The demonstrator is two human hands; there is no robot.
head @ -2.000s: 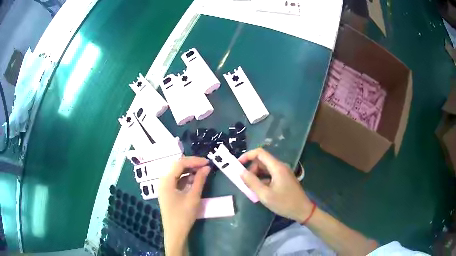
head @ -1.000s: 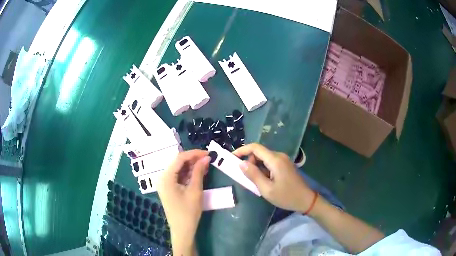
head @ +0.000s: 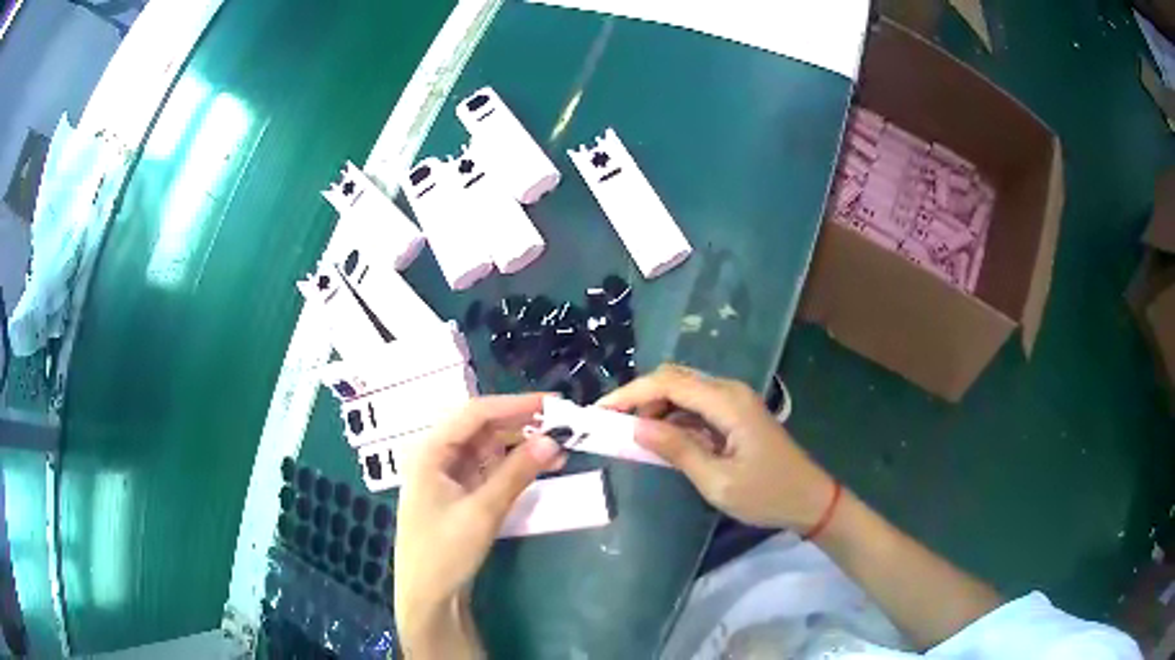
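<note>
A pale pink housing (head: 616, 435) is held between both hands above the green table. My right hand (head: 732, 445) grips its plain end. My left hand (head: 470, 496) pinches the notched end, with the thumb at a black oval insert (head: 562, 438) on its face. Whether the insert is fully seated cannot be told. A heap of loose black inserts (head: 567, 338) lies just beyond the hands. Another housing (head: 557, 504) lies on the table beside my left hand, partly hidden by it.
Several housings (head: 483, 213) lie spread at the back and left, one (head: 631, 206) apart. A grid of black parts (head: 338, 516) under clear film is at lower left. A white sheet (head: 773, 29) lies at the far edge. An open carton (head: 908, 329) of small pink parts stands right of the table.
The left hand first brought a black insert to the housing's notched end. Now the housing is turned flatter and tilted, with my left thumb against that end.
</note>
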